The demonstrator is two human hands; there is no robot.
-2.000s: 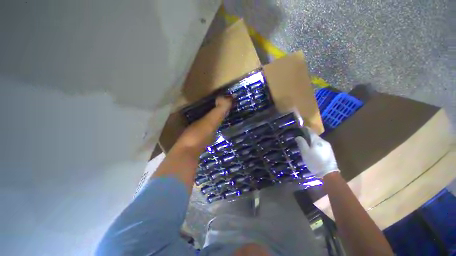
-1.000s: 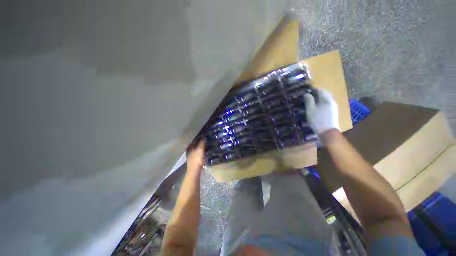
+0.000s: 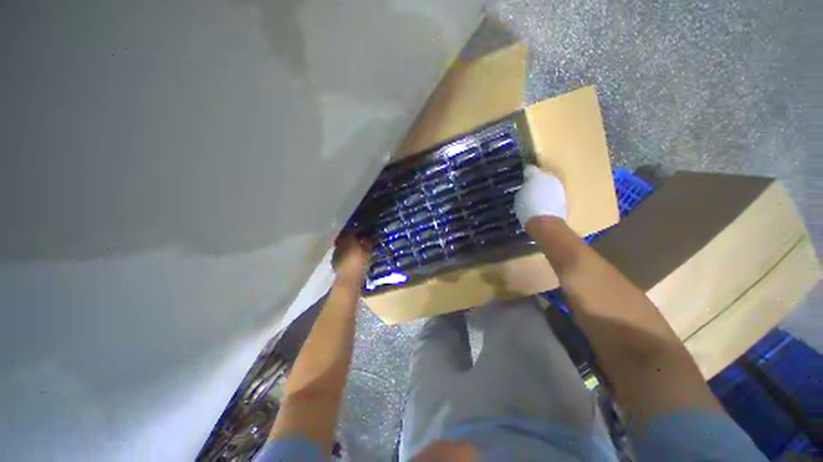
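Note:
A clear tray filled with glossy black parts (image 3: 447, 203) lies inside an open brown carton (image 3: 577, 153), tilted in the picture. My left hand (image 3: 350, 256), bare, is at the tray's left end beside the carton wall; its fingertips are partly hidden. My right hand (image 3: 542, 197), in a white glove, is at the tray's right end, with its fingers down at the edge and hidden. Both hands appear to hold the tray's ends.
A large pale panel (image 3: 162, 180) stands close on the left. A second brown carton (image 3: 722, 271) is at the right. A blue lattice crate (image 3: 632, 189) shows behind, and dark blue crates (image 3: 776, 388) at lower right. Grey floor is beyond. Dark shiny items (image 3: 257, 397) lie at lower left.
The tray has gone from in front of the carton, over it, and down inside it. My left hand left the carton's inside for the tray's left end. My right hand stayed at its right end.

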